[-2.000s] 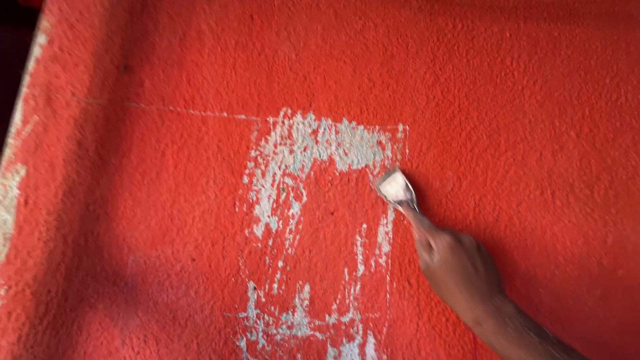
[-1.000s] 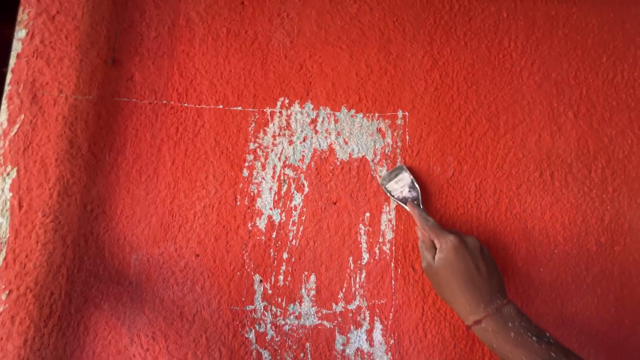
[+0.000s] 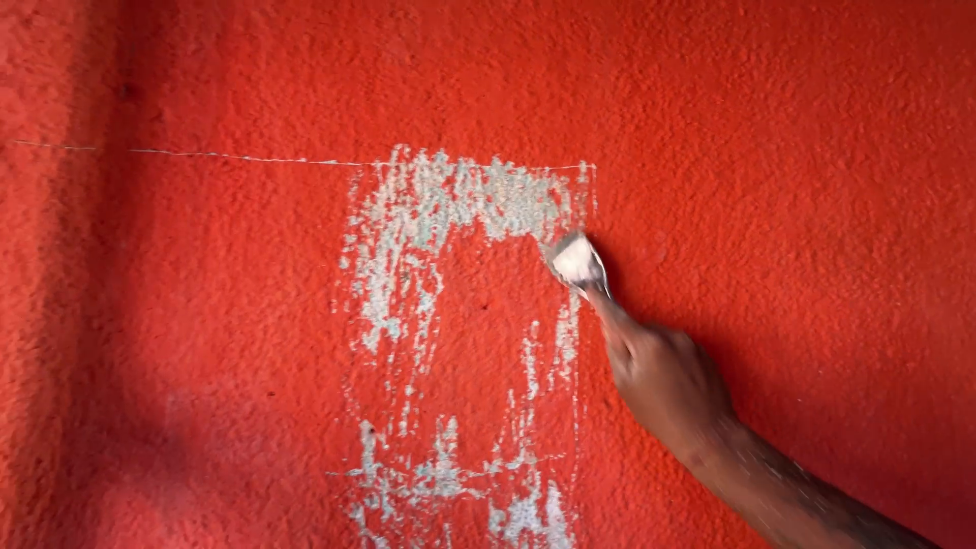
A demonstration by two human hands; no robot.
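My right hand (image 3: 671, 381) grips a small metal scraper (image 3: 577, 261), its index finger stretched along the tool toward the blade. The blade's edge meets a rough, red-painted wall (image 3: 801, 229) at the lower right end of a band of bare, pale grey-white surface (image 3: 503, 194). More scraped streaks run down both sides of a red middle area, and pale patches (image 3: 526, 511) show at the bottom. Thin scratched lines border the scraped area along its top and right side. The scraper's handle is hidden in the hand. My left hand is out of view.
A thin scratched line (image 3: 252, 158) runs left from the top of the scraped area. Farther left, a shadowed vertical fold or corner (image 3: 107, 305) shapes the wall, which fills the whole view.
The view has shifted left to right slightly across the wall. My right hand stays at the upper right of the scraped area with the scraper still in it.
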